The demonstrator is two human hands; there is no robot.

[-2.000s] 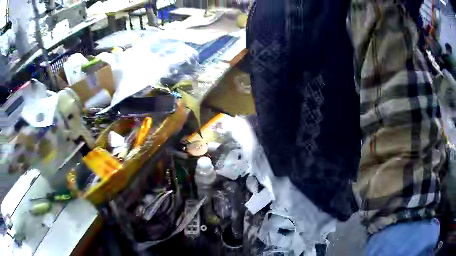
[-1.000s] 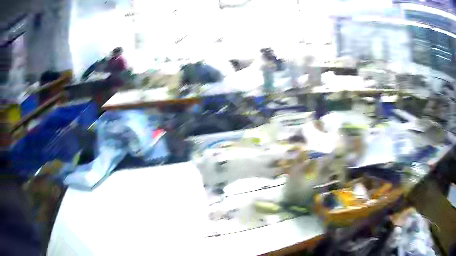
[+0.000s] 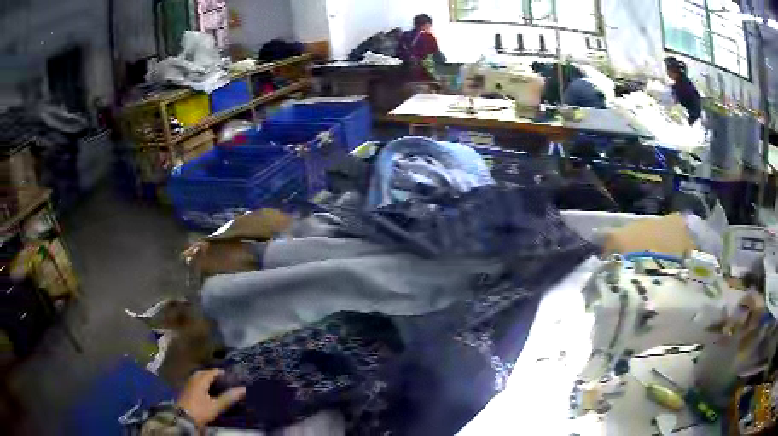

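My left hand (image 3: 205,397) is low at the left, in a patterned cuff. Its thumb and fingers are apart at the left edge of a dark printed cloth (image 3: 299,362); no firm grip shows. My right hand is not in view. The dark cloth spreads over the near work area, blurred at its right. Grey cloth (image 3: 341,289) lies behind it, with dark striped cloth (image 3: 478,217) and a light-blue piece (image 3: 435,162) further back. The white sewing machine (image 3: 635,315) stands at the right.
Screwdrivers (image 3: 665,395) lie on the machine bed, beside an orange-yellow basket (image 3: 754,413) at the right edge. Blue crates (image 3: 239,183) stand behind left, near a shelf (image 3: 158,128). A person in red (image 3: 420,49) and another person (image 3: 682,89) are at far tables.
The view has swung left from the basket, past the machine and white table. My left hand, the dark printed cloth and grey cloth now show; the plaid sleeve seen earlier at the right is gone.
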